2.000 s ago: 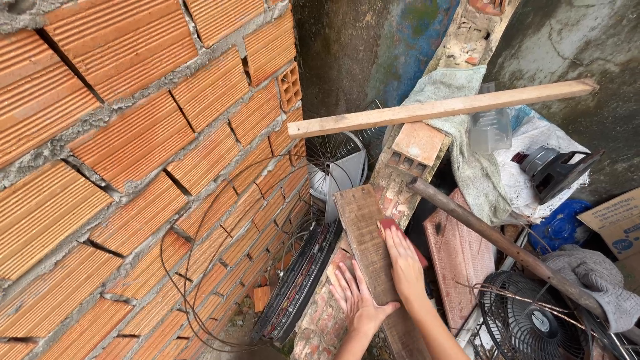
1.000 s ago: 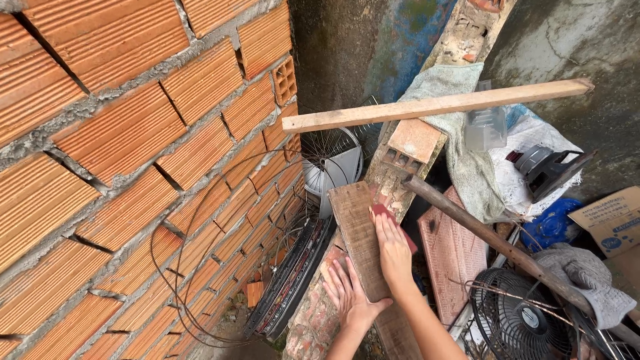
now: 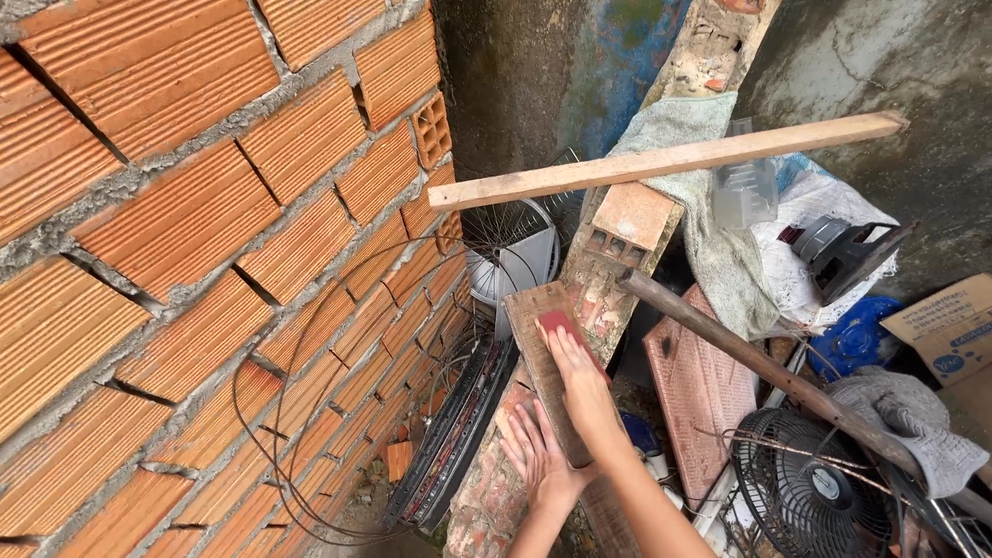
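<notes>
A brown, rough-sawn wooden board [image 3: 535,341] lies tilted along the top of a narrow, broken masonry wall [image 3: 496,480]. My right hand [image 3: 577,372] presses a reddish sheet of sandpaper [image 3: 559,322] flat on the upper part of the board, fingers pointing up the board. My left hand [image 3: 542,457] lies with spread fingers at the board's lower left edge, its thumb reaching toward the board's lower end; it steadies the board or only touches it, I cannot tell which. Another wooden piece [image 3: 608,511] shows below, partly behind my right forearm.
A hollow-brick wall [image 3: 194,209] rises at the left, with loose wire beside it. A long wooden batten [image 3: 666,161] crosses above a hollow brick [image 3: 632,217]. At the right are a wooden pole [image 3: 744,353], a fan [image 3: 821,480], a speaker [image 3: 833,248], cloths and a cardboard box [image 3: 949,329].
My right hand has moved with the sandpaper up the board toward its upper end. My left hand remains by the board's lower left edge.
</notes>
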